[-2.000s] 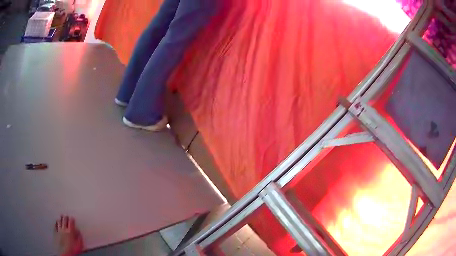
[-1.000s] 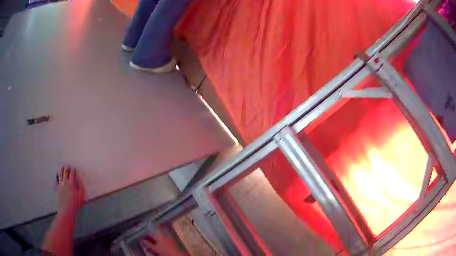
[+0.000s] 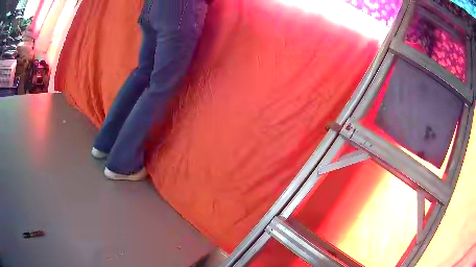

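An aluminium stepladder (image 3: 308,186) stands tilted across the right side of the view. Its side rail runs from the bottom centre up to the top right, with a ridged tread (image 3: 305,245) low down. A large orange-red cloth (image 3: 250,120) hangs behind it and glows yellow-white through the lower ladder. A dark grey panel (image 3: 417,112) with a black smudge shows through the upper ladder. Neither of my hands is in the picture.
A person in blue trousers (image 3: 141,104) and pale shoes stands on the grey worktable (image 3: 68,203), close to the cloth. A small dark tool (image 3: 34,234) lies on the tabletop. Pink patterned fabric (image 3: 373,10) shows at the top right. A white basket (image 3: 7,73) is at the far left.
The view has tilted upward, so the person and the upper ladder show more. The hand on the tabletop and the hand low by the ladder have left the picture. The cloth's lower edge now reaches the table edge.
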